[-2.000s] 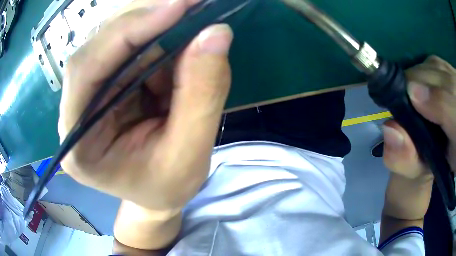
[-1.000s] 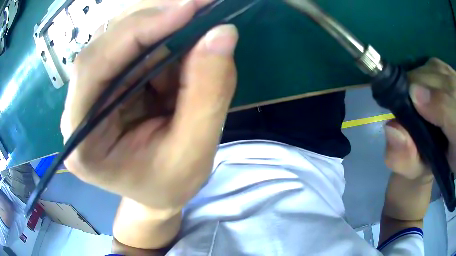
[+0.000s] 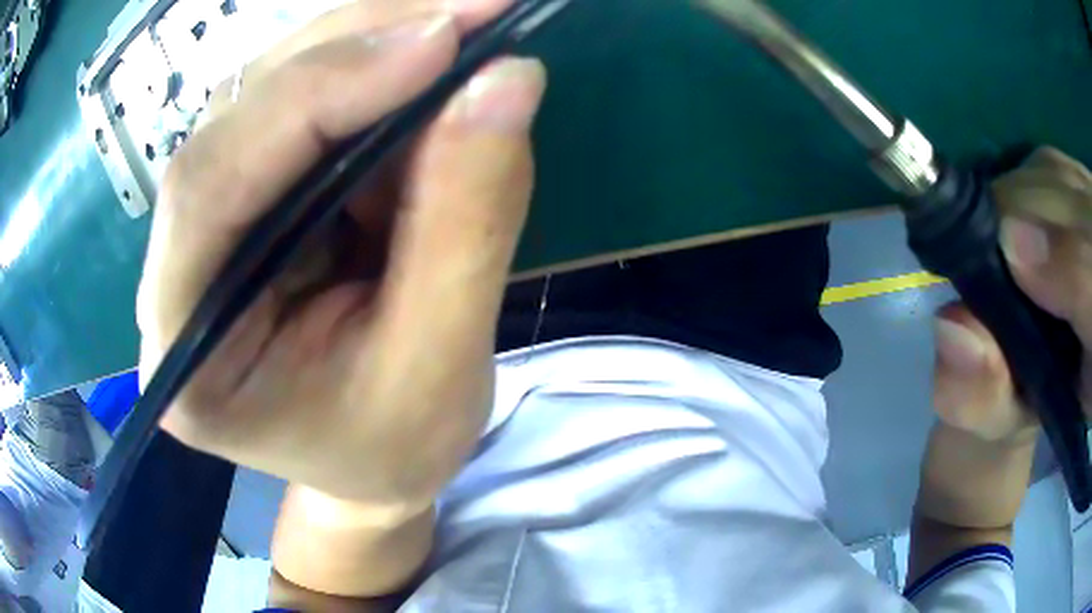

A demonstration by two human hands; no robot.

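Note:
My left hand (image 3: 347,263) pinches long dark tweezers (image 3: 222,305) between thumb and fingers. Their two legs lie close together, and the upper end runs out at the top edge. My right hand (image 3: 1018,287) holds the black handle of a soldering iron (image 3: 964,228). Its silver barrel points up and left, and the tip is cut off by the top edge. A pale metal bracket assembly (image 3: 114,150) lies on the green bench mat (image 3: 707,132) at the upper left, partly hidden behind my left hand.
The bench's pale front edge (image 3: 683,246) crosses the middle. A dark metal part (image 3: 17,54) lies at the far upper left. A person in dark trousers (image 3: 168,515) is at the lower left. A yellow line (image 3: 880,287) crosses the grey floor at the right.
The tweezer legs have come closer together. The soldering iron and my right hand have shifted slightly right and down. The person's dark trousers have come into view at the lower left.

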